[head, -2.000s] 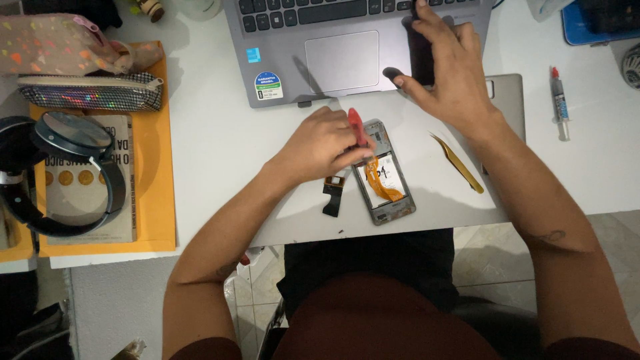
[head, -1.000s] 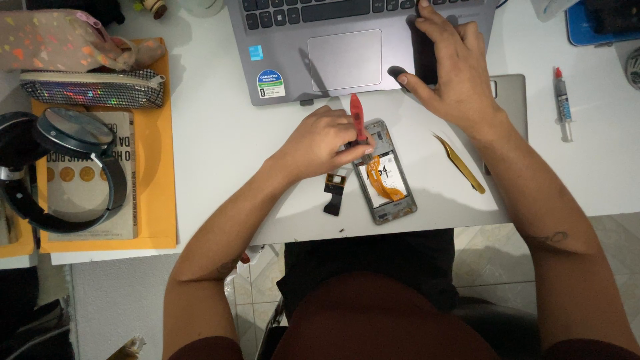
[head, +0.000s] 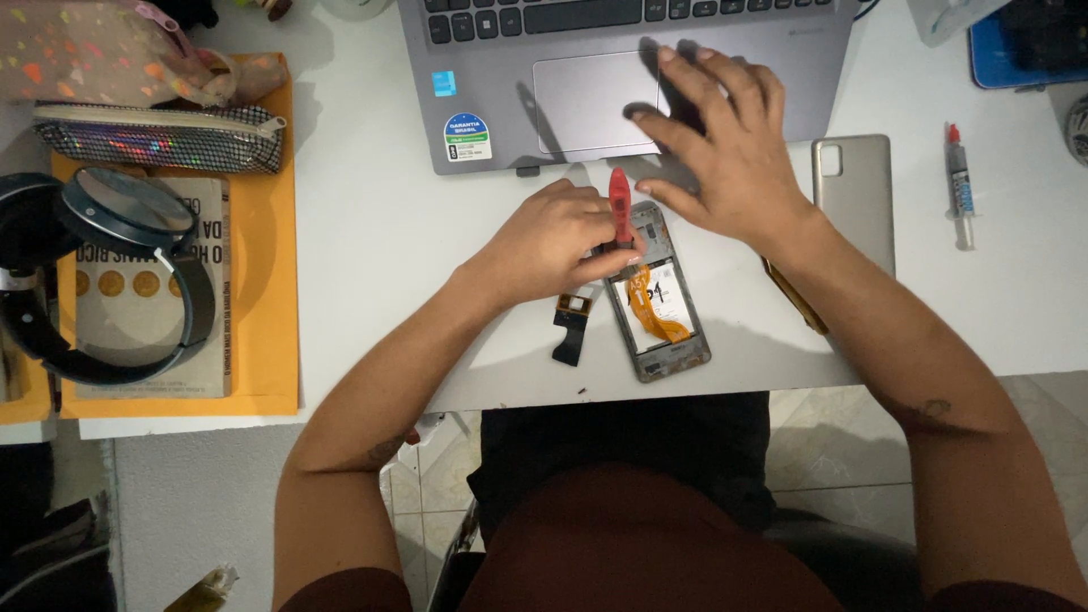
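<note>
My left hand [head: 565,238] grips a small brush with a red handle [head: 620,204], its bristles down at the upper left part of an opened phone [head: 667,361]. An orange flex cable [head: 646,310] lies across the white battery inside the phone. A small black flex part [head: 571,331] rests on the desk to the phone's left. My right hand [head: 731,144] hovers with spread fingers near the right side of the laptop's touchpad [head: 586,102]; nothing shows in its grasp. Gold tweezers [head: 795,293] lie partly hidden under the right forearm.
The laptop [head: 493,81] stands at the back of the white desk. A phone back cover [head: 863,187] and a syringe [head: 960,187] lie at right. Headphones [head: 200,314], a book [head: 153,340] and a zipped pouch [head: 161,140] sit on yellow envelopes [head: 272,357] at left.
My right hand has moved down and left from the laptop's right palm rest, uncovering more of the back cover, and its forearm now partly hides the tweezers. The left hand still holds the brush at the phone.
</note>
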